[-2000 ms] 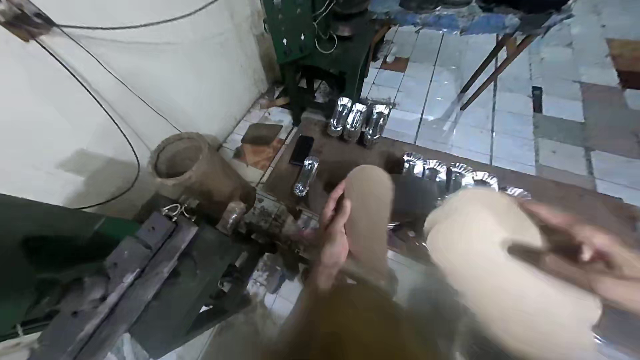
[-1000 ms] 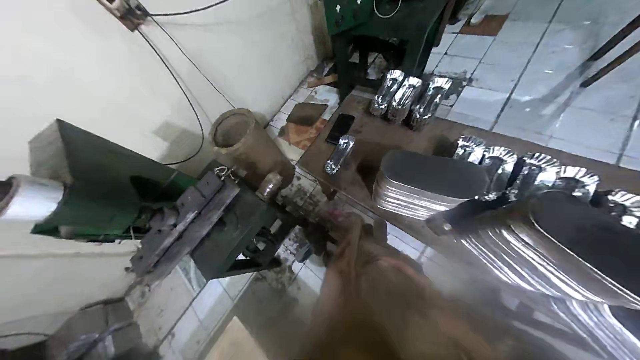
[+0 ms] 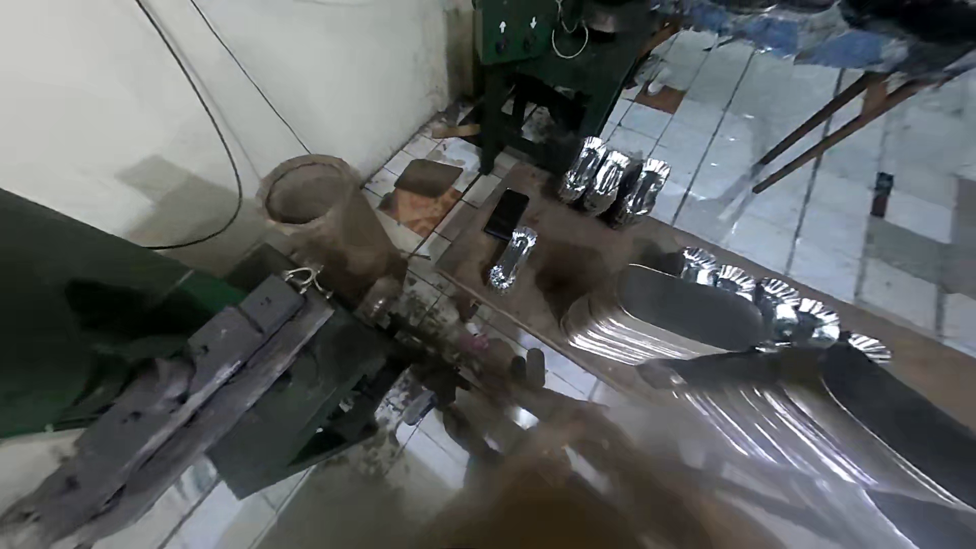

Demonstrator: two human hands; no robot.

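Observation:
Low in the middle is a heavily blurred brown shape that seems to be my left hand (image 3: 549,427) and forearm; its grip cannot be told. My right hand cannot be made out apart from that blur. To the right of the blur stands a stack of long oval sheets (image 3: 690,309) with a dark grey top and bright edges. A larger stack of similar sheets (image 3: 892,412) fills the lower right, nearer to me. Pleated shiny foil-like pieces (image 3: 778,301) lie in a row behind the stacks.
The brown bench (image 3: 560,252) bears a black phone (image 3: 506,214), one shiny piece (image 3: 513,259) and three more at its far end (image 3: 608,181). At left are a green machine with grey metal bars (image 3: 206,381) and a brown cylindrical container (image 3: 328,221). Cables hang by the wall.
Two seconds ago both hands were apart, each at a pale oval piece; those pieces no longer show there. The dark-topped stacks, then covered, are now visible. The view has shifted.

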